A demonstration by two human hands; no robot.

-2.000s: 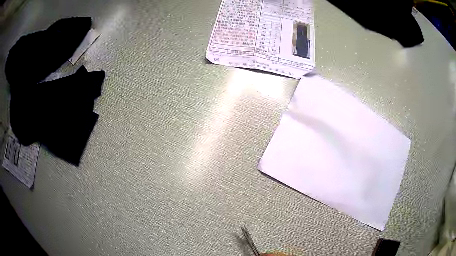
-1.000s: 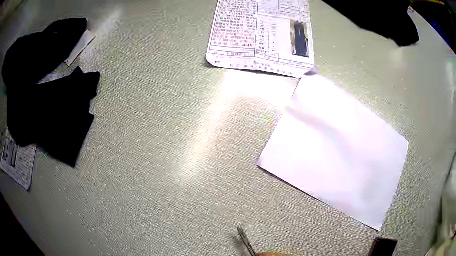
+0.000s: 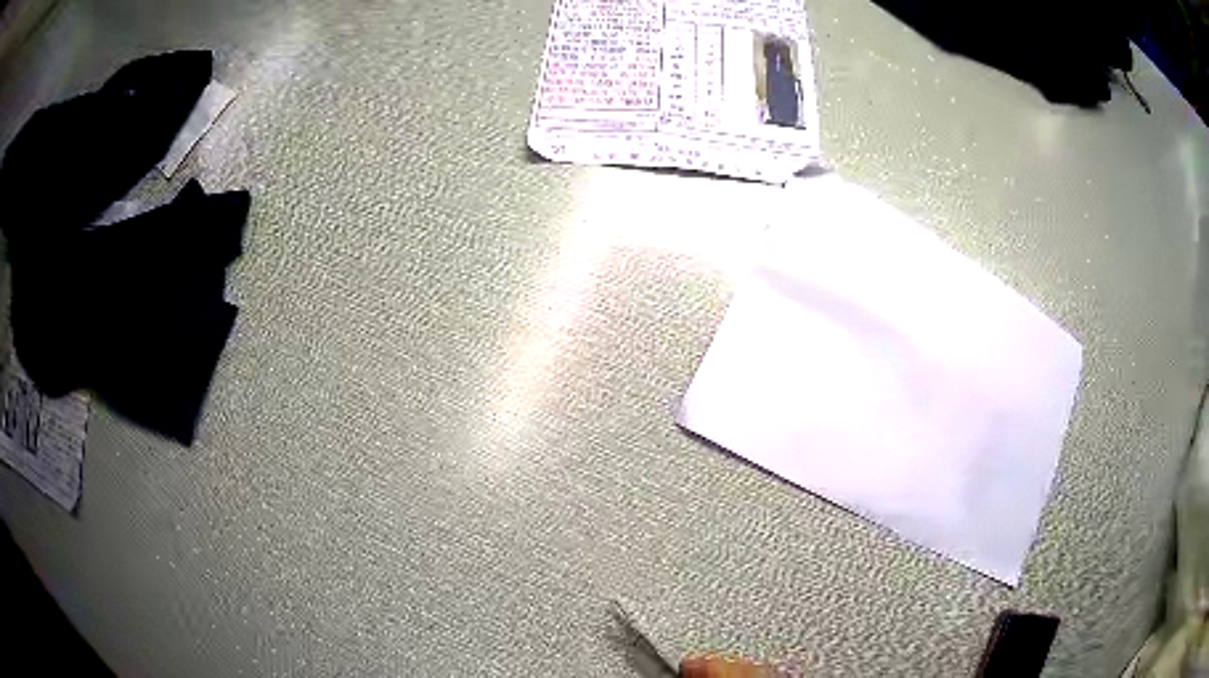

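My right hand shows only as a fingertip at the bottom edge, cut off by the frame. Beside it the thin metal blades of the thread snips point up and left, held off to the left of the fingertip. The grip on them is hidden below the edge. My left hand is not in view. A blank white sheet lies flat on the table at centre right. A printed spec sheet with a small dark garment picture lies at the top, touching or nearly touching its upper corner.
A folded dark garment lies at left, with a printed ticket under its lower edge and a paper tag beside it. A black smartphone is at bottom right. Dark cloth covers the top right. Pale cloth hangs at the right edge.
The view has shifted slightly, so the papers sit a little higher and the left garment further left. More of my fingertip shows. The top-right dark cloth has changed outline, with a thin strand at its end.
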